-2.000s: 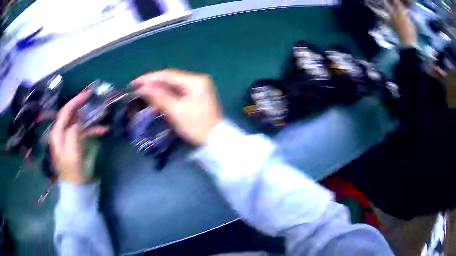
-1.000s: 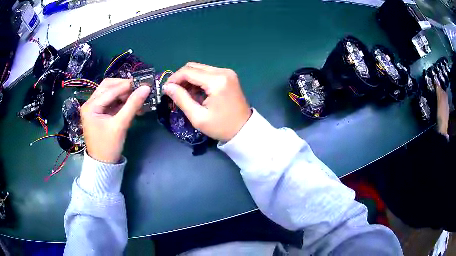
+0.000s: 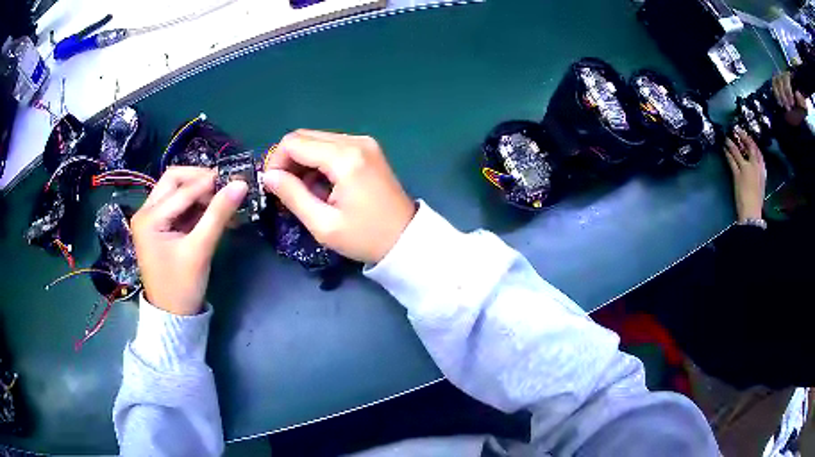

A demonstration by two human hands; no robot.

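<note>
My left hand [image 3: 179, 234] grips a small grey-silver circuit board [image 3: 239, 171] between thumb and fingers, above the bench. My right hand [image 3: 344, 196] pinches at the board's right edge, where a yellow-orange wire lead shows by the fingertips; the connector itself is too small to tell. A black housing [image 3: 302, 248] with electronics inside lies on the bench just below the board, partly hidden by my right hand. Another black housing [image 3: 192, 145] with loose wires lies behind my left hand.
Unfinished units [image 3: 114, 245] with loose wires lie at left. Board-fitted units [image 3: 521, 168] stand at right on the green bench [image 3: 429, 80]. A blue-handled tool [image 3: 87, 43] is on the white shelf [image 3: 179, 45]. A black box [image 3: 688, 40] and another person's hands [image 3: 747, 174] are at far right.
The blur has gone since the oldest frame, and the view has shifted. Both hands have come together at the board and stay there. The other person's hand now rests by the units at far right.
</note>
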